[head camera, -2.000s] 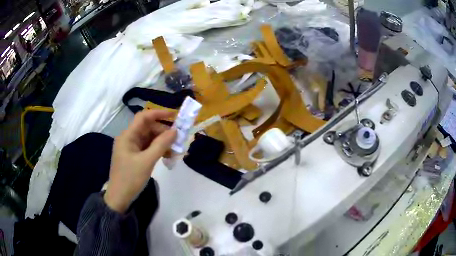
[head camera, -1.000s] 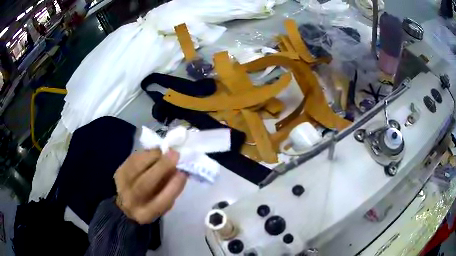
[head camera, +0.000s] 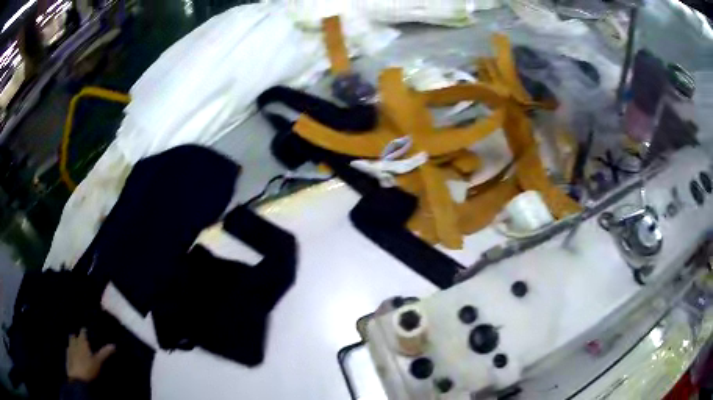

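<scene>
My left hand (head camera: 86, 361) is small and partly cut off at the lower left, resting on dark cloth (head camera: 121, 351) with thumb and fingers apart. My right hand is out of the picture. A dark angular cut piece (head camera: 227, 301) lies on the white table (head camera: 317, 328), beside a larger dark panel (head camera: 168, 211). White strips (head camera: 399, 165) lie on the pile of mustard-brown templates (head camera: 422, 129). Long dark bands (head camera: 406, 238) lie beside and partly under the templates.
The off-white sewing machine head (head camera: 547, 312) crosses the lower right. A white cup-like object (head camera: 528, 211) sits behind it. White cloth (head camera: 195, 78) is heaped along the far left edge. Clear plastic (head camera: 578, 101) lies behind the templates.
My left hand has let go of the white strips, which now lie on the templates, and has moved down left onto the dark cloth. The view has shifted, showing the angular cut piece fully.
</scene>
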